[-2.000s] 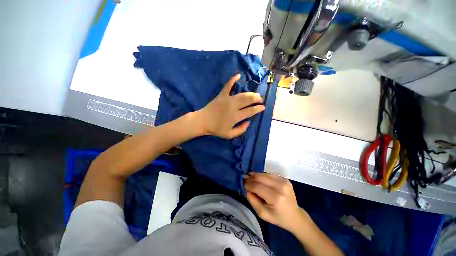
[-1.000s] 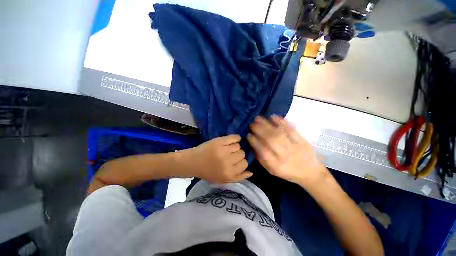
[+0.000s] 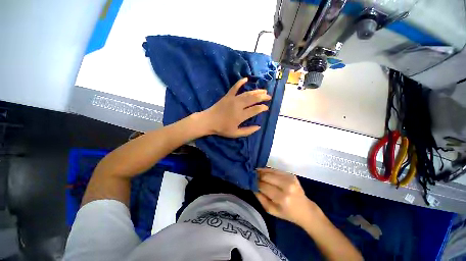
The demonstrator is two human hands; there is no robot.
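A dark blue garment piece [image 3: 196,76] with tiny pale dots lies on the table and hangs over its front edge. A narrow folded strip [image 3: 272,120] runs along its right side to the presser foot [image 3: 279,74]. My left hand [image 3: 237,111] lies flat on the cloth with fingers spread, just left of the strip and below the foot. My right hand [image 3: 278,191] pinches the cloth's lower right edge off the table front. The needle tip is too small to make out.
The white machine head [image 3: 409,30] is at upper right. Red-handled scissors [image 3: 378,158] and yellow-handled scissors [image 3: 404,163] hang at the right by black cords [image 3: 416,122]. A bent wire [image 3: 259,40] stands left of the needle. A blue crate [image 3: 76,178] is at lower left.
Since one second ago, my left hand has moved from near my lap up onto the cloth. My right hand has moved down and holds the cloth's lower edge. The camera view has shifted too.
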